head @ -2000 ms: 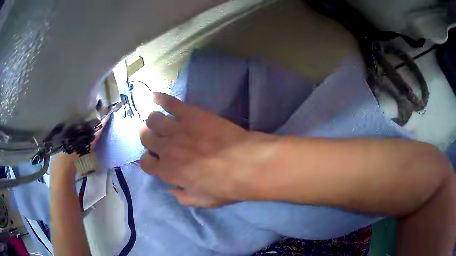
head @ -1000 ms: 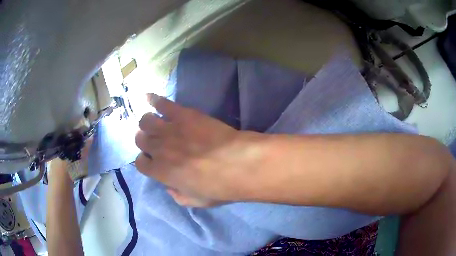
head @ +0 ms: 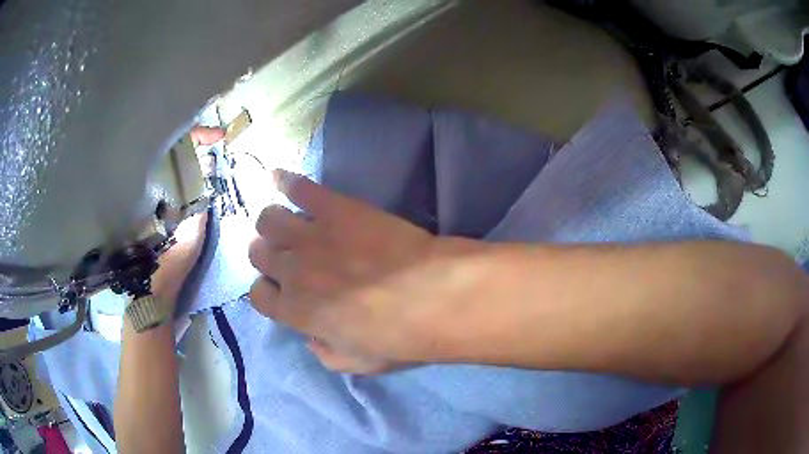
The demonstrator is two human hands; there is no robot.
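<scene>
A blue garment panel [head: 532, 208] lies on the sewing machine bed, with a seam or fold line down it. The presser foot and needle [head: 222, 184] stand at its left part under bright glare. My right hand [head: 333, 266] rests on the panel just right of the needle, fingers bent and pressing the cloth. My left hand [head: 184, 244] is partly hidden behind the machine head, beside the needle on the left; a fingertip shows beyond the foot. Its grip cannot be made out. A dark binding strip [head: 238, 381] runs down below the panel.
The cream machine head [head: 80, 115] fills the upper left. A ribbed tension dial [head: 145, 313] sits over my left wrist. Dark scissors [head: 723, 146] with looped handles lie at the upper right. Patterned clothing [head: 585, 434] shows at the bottom.
My left hand has moved up and forward beside the needle, and its fingertip now shows beyond the foot. My right hand stays nearly in place on the panel.
</scene>
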